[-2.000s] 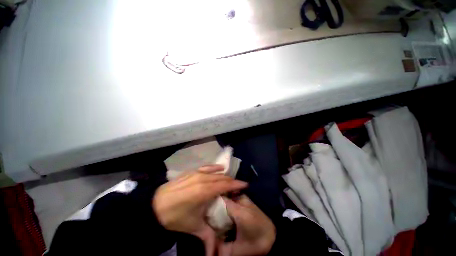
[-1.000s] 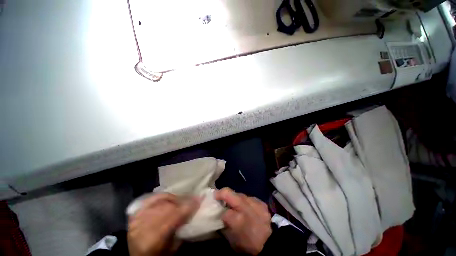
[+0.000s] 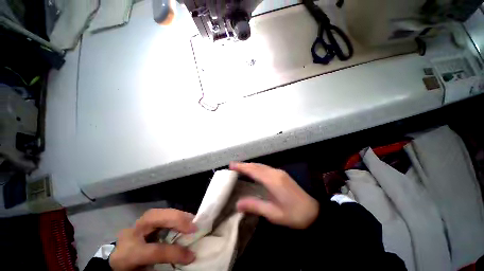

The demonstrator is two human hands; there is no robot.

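A pale beige cloth piece (image 3: 215, 198), folded along a narrow upper part, is held over the lap in front of the table edge. My left hand (image 3: 156, 238) grips its lower left part between thumb and fingers. My right hand (image 3: 278, 198) is at its upper right end, with the index finger at the top corner and the thumb lower on the cloth. The cloth's lower end runs out of the picture.
The white machine table (image 3: 143, 143) lies ahead, with black scissors (image 3: 331, 45) on the machine bed (image 3: 276, 58) and the needle area (image 3: 225, 26) at the top. Pale strips (image 3: 403, 206) lie over a red basket (image 3: 385, 151) at right. Beige pieces (image 3: 109, 13) lie far left.
The view has tilted up, showing the needle area. The cloth, bunched in both hands before, is now opened into a longer folded shape. My right hand has moved up and right.
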